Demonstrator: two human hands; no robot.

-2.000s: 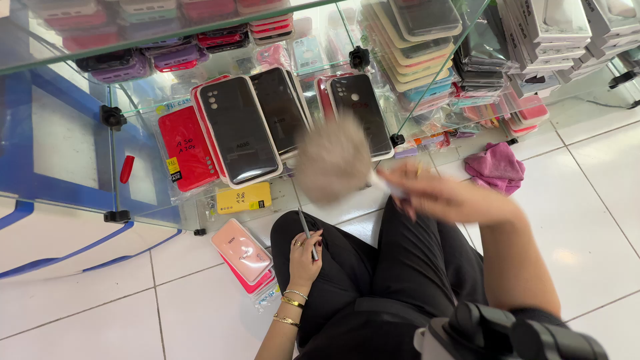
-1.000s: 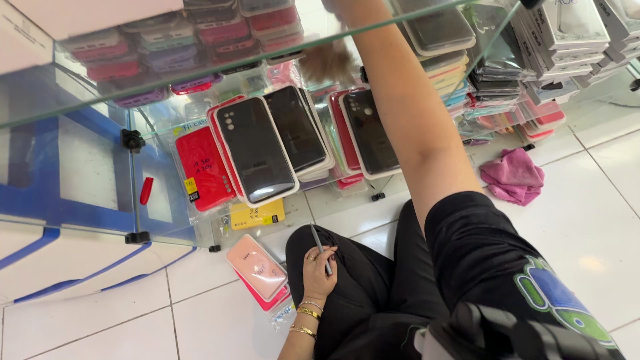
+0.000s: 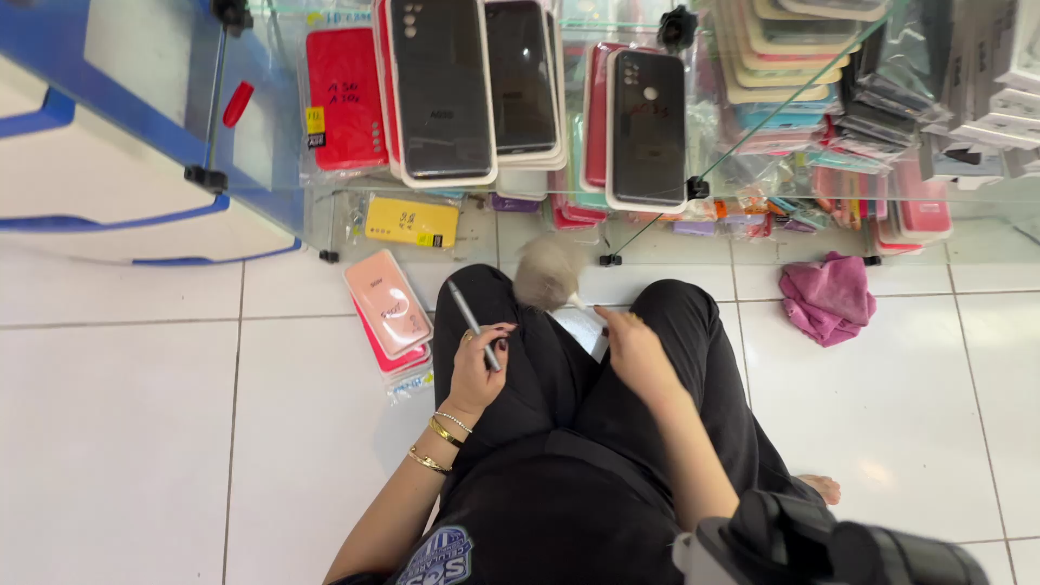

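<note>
My left hand (image 3: 479, 366), with bracelets at the wrist, holds a grey pen (image 3: 474, 325) above my left knee. Between my knees, my right hand (image 3: 638, 345) grips the white handle of a fluffy grey-beige duster (image 3: 546, 275), whose head is slightly blurred. Beyond the duster, packaged phone cases stand on a glass shelf: a black case (image 3: 443, 89) on a stack, a red case (image 3: 345, 97) to its left and another black case (image 3: 647, 130) to the right. A yellow case (image 3: 410, 221) lies lower down. On the floor left of my knee lies a pink case (image 3: 388, 305) on others.
Glass shelf edges with black corner clamps (image 3: 677, 29) run across the front. Stacked cases (image 3: 784, 73) and white boxes (image 3: 1007, 89) fill the right side. A crumpled pink cloth (image 3: 829, 299) lies on the white floor tiles. A blue-and-white panel (image 3: 122, 171) stands at left.
My right hand, reaching far forward over the shelf one second ago, has come back to between my knees with the duster. My left hand still holds the pen. The view has shifted.
</note>
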